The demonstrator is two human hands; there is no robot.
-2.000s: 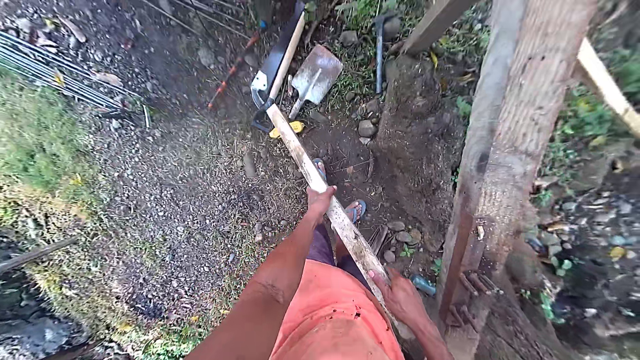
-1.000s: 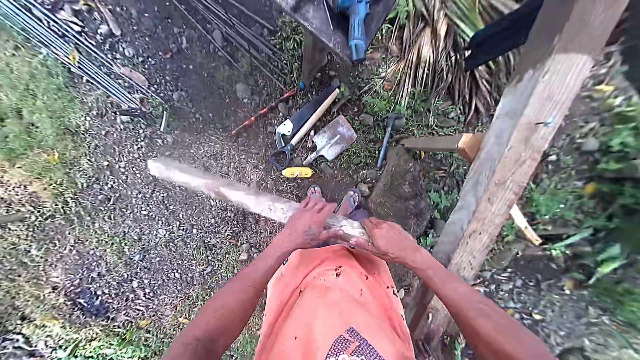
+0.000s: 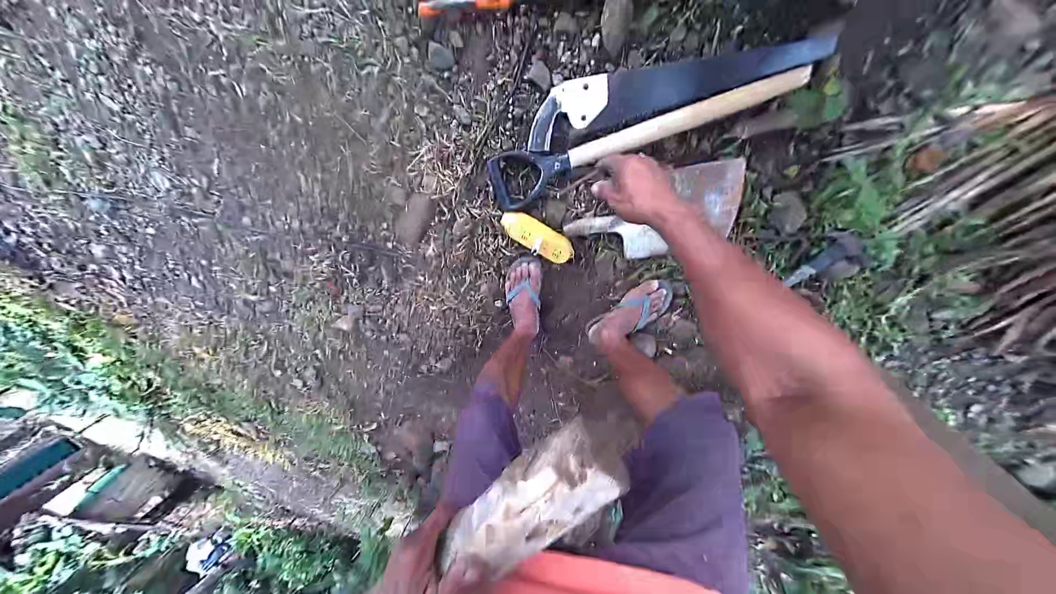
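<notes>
My left hand (image 3: pixel 433 549) grips a rough wooden timber (image 3: pixel 540 499) low in the view, between my legs; its far part is hidden. My right hand (image 3: pixel 634 186) reaches down over the tools on the ground, just beside the wooden shaft (image 3: pixel 693 115) of a tool with a black D-shaped handle (image 3: pixel 518 177); its fingers are bent, and whether they touch anything is unclear. A handsaw (image 3: pixel 660 91) with a black and white handle lies along the shaft. Under my right wrist is a metal shovel blade (image 3: pixel 714 194). A yellow tool case or level (image 3: pixel 536 237) lies by my foot.
My feet in flip-flops stand on bare soil with stones. A dark-handled tool (image 3: pixel 825 257) lies at right, near dry palm leaves (image 3: pixel 990 181). An orange-ended object (image 3: pixel 464 7) is at the top edge. Grass and plants (image 3: pixel 107 355) line the left side.
My right hand has left the timber and reached out to the tools. The timber, earlier held in both hands, is now in my left hand near my body. The view has moved closer to the ground.
</notes>
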